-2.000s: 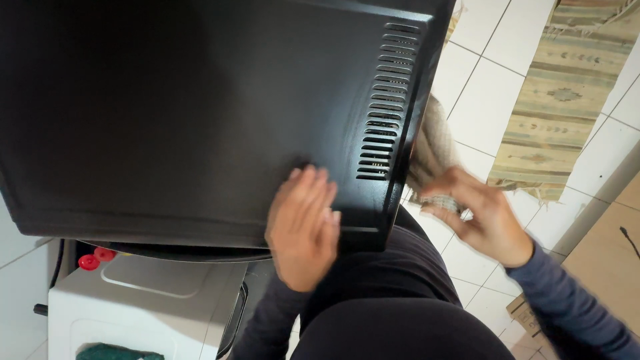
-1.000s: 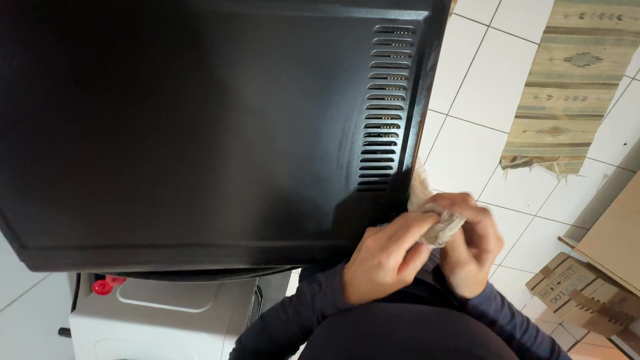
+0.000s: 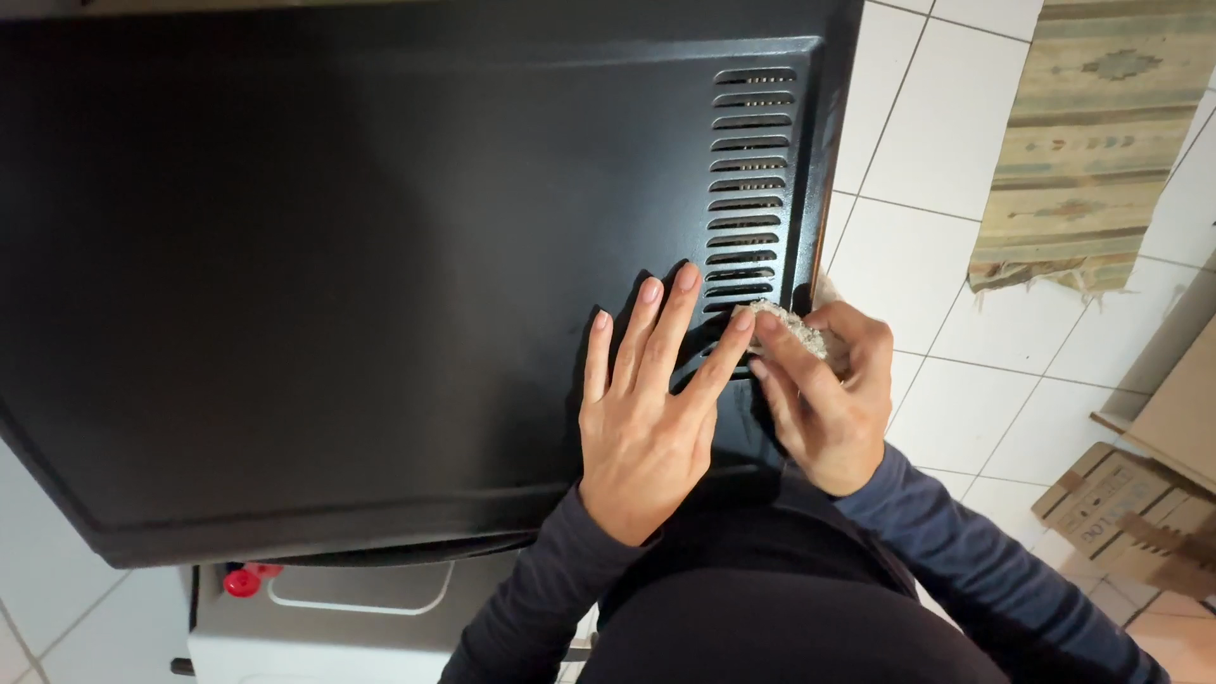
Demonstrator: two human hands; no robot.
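A large black metal panel [image 3: 399,285] with a column of vent slots [image 3: 746,204] near its right edge fills the left and middle of the view. My left hand [image 3: 651,408] lies spread on the panel, below and left of the slots, its index fingertip beside the cloth. A wadded, light-coloured cloth [image 3: 793,328] is pinched in my right hand [image 3: 831,389] at the lowest slots, by the panel's right edge. Part of the cloth is hidden by my fingers.
Below the panel stands a white appliance [image 3: 323,632] with a red cap [image 3: 241,582] on it. To the right, a woven striped rug [image 3: 1073,142] lies on white floor tiles [image 3: 912,256], and a cardboard box [image 3: 1126,503] stands at the lower right.
My left hand has left the cloth and now rests flat on the panel. The cloth, held by both hands a second ago in front of the corner, is now at the lowest slots in my right hand.
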